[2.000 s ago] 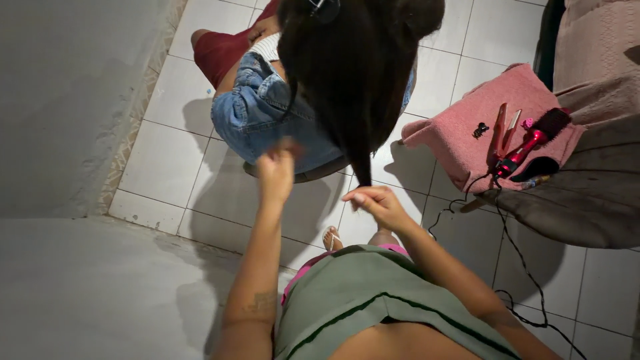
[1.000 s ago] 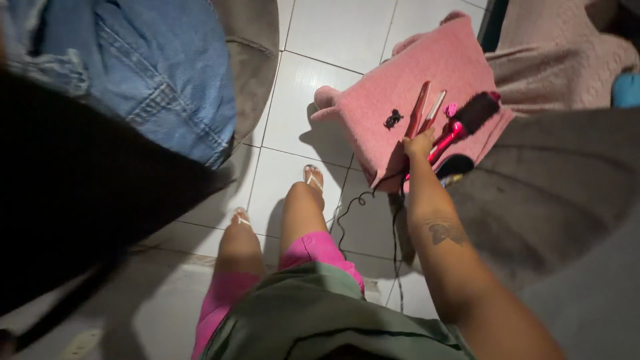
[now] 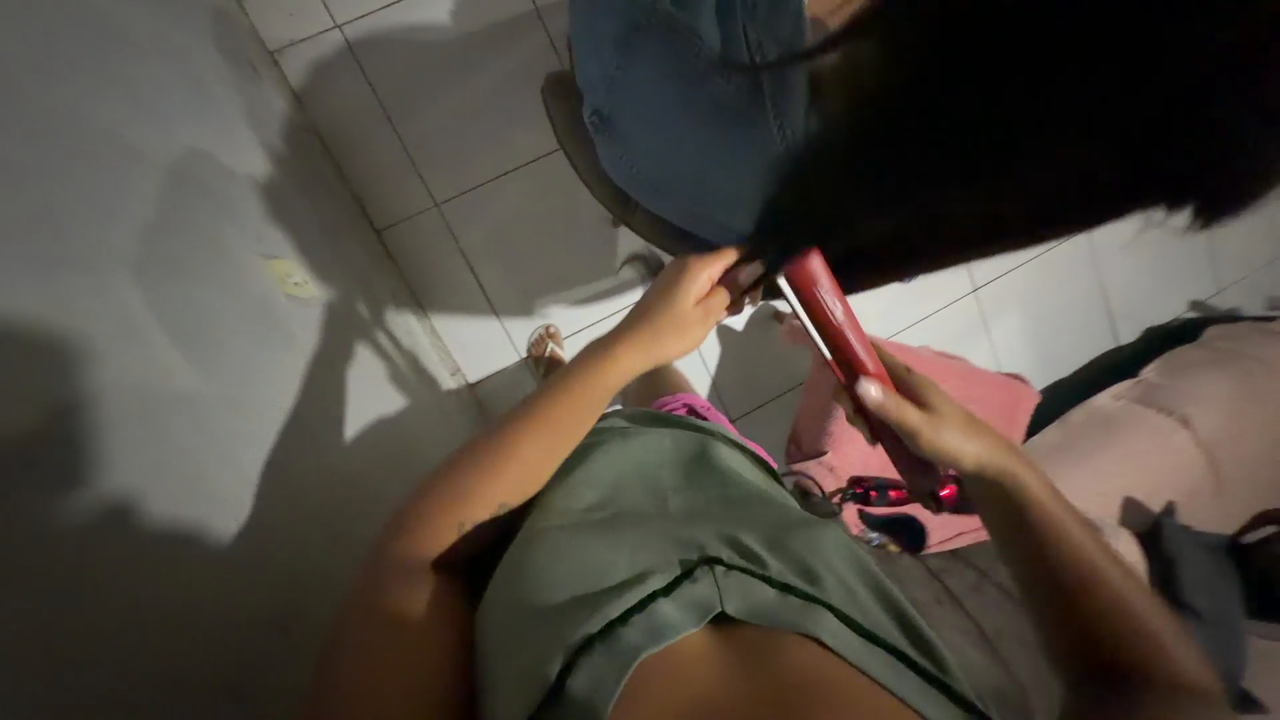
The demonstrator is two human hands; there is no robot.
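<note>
Long dark hair (image 3: 980,140) of a seated person in a denim garment (image 3: 680,110) fills the upper right of the head view. My left hand (image 3: 690,305) pinches the gathered ends of a lock at the hair's lower left edge. Just right of it, my right hand (image 3: 915,415) grips a red hair straightener (image 3: 835,315), its plates pointing up and left toward the lock. The plates' tip is close to the hair; whether they clamp any strands cannot be told.
Behind my right hand, a pink towel (image 3: 960,375) lies on a chair with a red styling brush (image 3: 880,491) and a dark rounded item (image 3: 895,531). A grey seat edge (image 3: 600,190) curves beneath the seated person. A pale wall (image 3: 130,250) stands at left beside the tiled floor (image 3: 500,230).
The straightener, on the pink towel two seconds ago and reached by my right hand one second ago, is now held up beside the hair. My left hand holds the lock. The view has swung considerably.
</note>
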